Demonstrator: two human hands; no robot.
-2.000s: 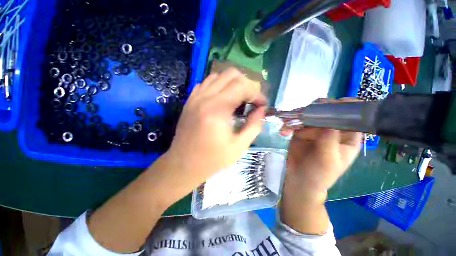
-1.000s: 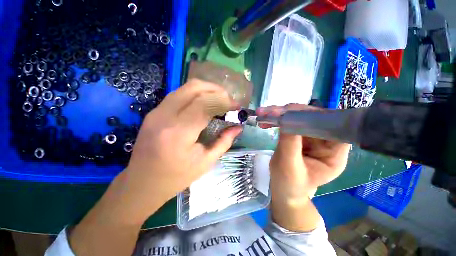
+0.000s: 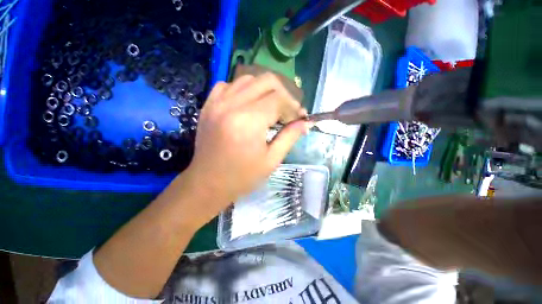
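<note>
My left hand (image 3: 243,127) is at the press, with thumb and forefinger pinched together at the tip of the grey ram (image 3: 374,110). Whatever is between the fingertips is hidden. A bit of bright metal shows behind the fingers. My right forearm stretches blurred to the right edge; the hand itself is out of the picture. The blue ring bin (image 3: 89,181) with black and silver rings is on the left. The clear tub (image 3: 324,196) nearest my body holds rows of thin-stemmed pins.
The green press column foot (image 3: 279,50) and brownish base plate are behind my left hand. A long clear tub (image 3: 350,77), a blue bin of metal parts (image 3: 393,145) and red bins are beyond. A flat black rectangle (image 3: 362,157) and crinkled plastic (image 3: 340,196) are right of the pin tub.
My right hand has left the ram tip and gone out at the right, its arm now blurred. My left fingertips have closed together at the ram tip, covering the black ring-like part seen there.
</note>
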